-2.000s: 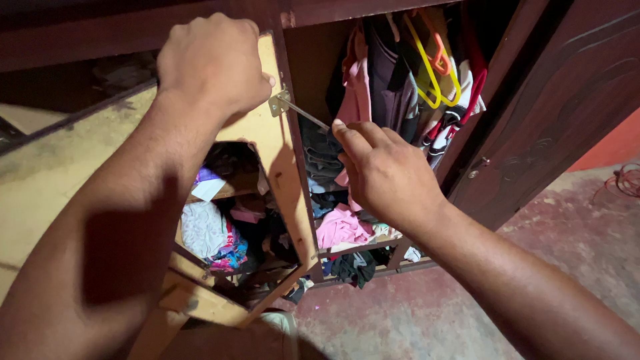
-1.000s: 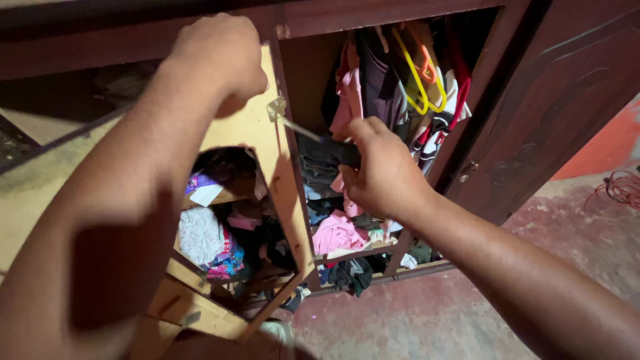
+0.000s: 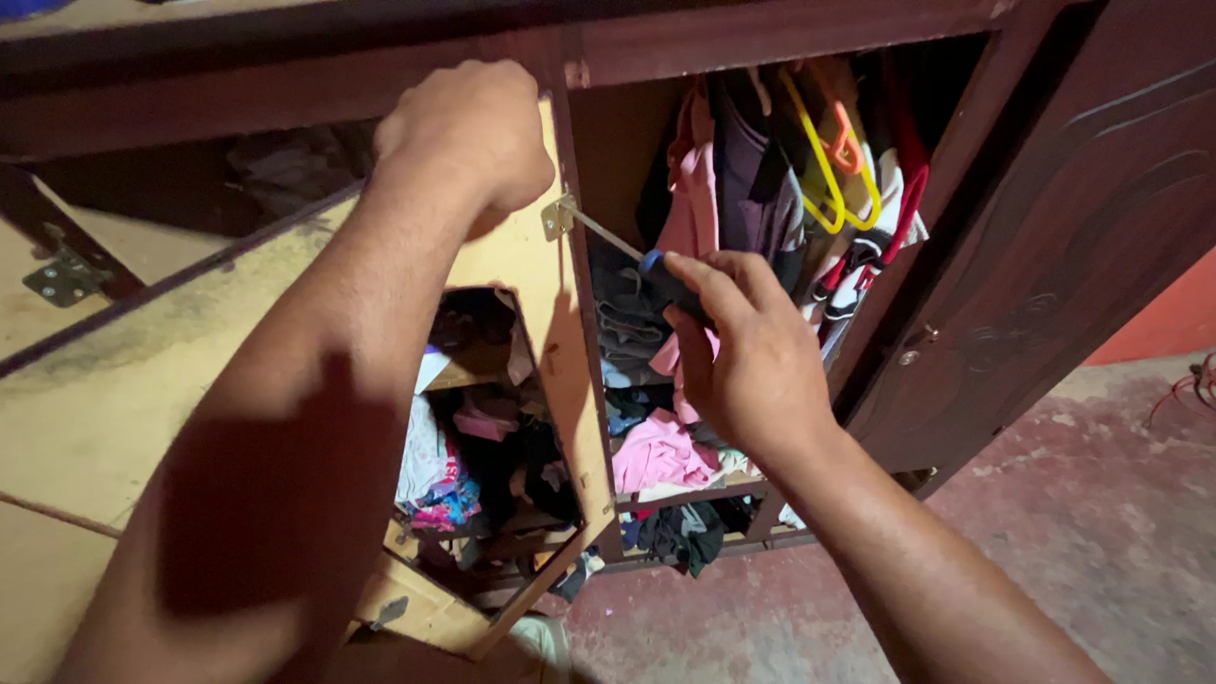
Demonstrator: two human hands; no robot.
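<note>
My right hand holds a screwdriver by its dark handle with a blue collar. The shaft slants up and left, its tip at a small metal hinge on the edge of a pale wooden door panel. My left hand is closed over the top edge of this panel, just above the hinge. The panel has a large cut-out, and folded clothes show through it. Behind the screwdriver is the open compartment of a dark wooden wardrobe.
Clothes and yellow hangers hang in the compartment, above a pink garment on a shelf. Another hinge is at the far left. A carved wardrobe door stands at the right, over a worn reddish floor.
My right hand has shifted its grip on the screwdriver; the handle's blue collar now shows at the fingertips. My left hand stays at the panel's top edge.
</note>
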